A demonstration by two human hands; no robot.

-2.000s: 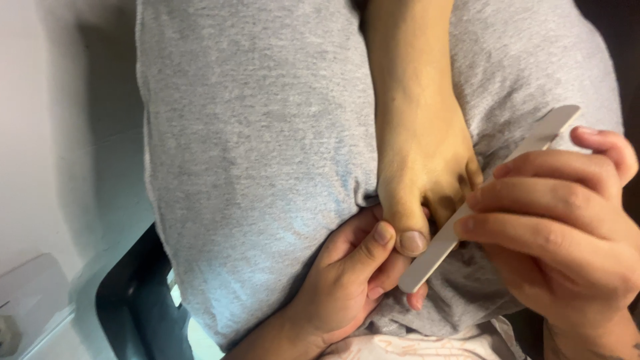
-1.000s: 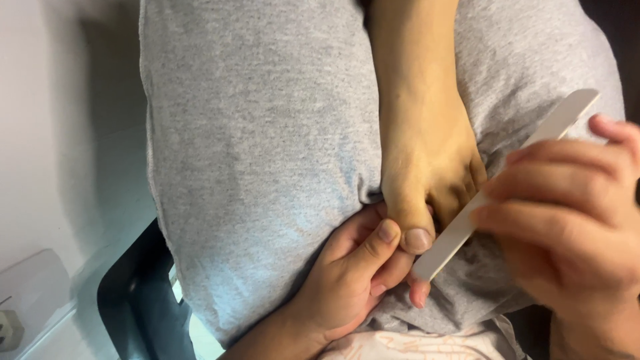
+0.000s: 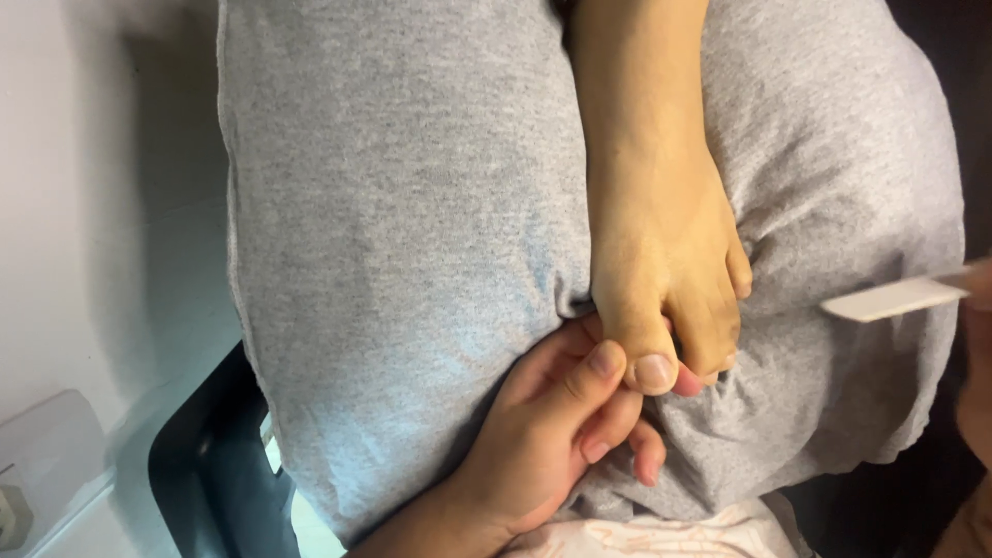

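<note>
A bare foot rests on a grey cloth-covered cushion, toes pointing down toward me. My left hand holds the big toe, its thumb against the toe's side and fingers beneath it. The big toenail faces up. At the right edge, my right hand is blurred and mostly cut off by the frame. It holds a pale nail file, whose free end points left, apart from the foot. The file's other end is hidden.
A dark plastic frame or chair part stands under the cushion at lower left. Beyond it is a pale wall with a socket. Light patterned cloth lies at the bottom edge. Dark space borders the cushion on the right.
My right hand has moved right with the nail file, away from the big toe, beside which the file was earlier. My left hand still holds the toe.
</note>
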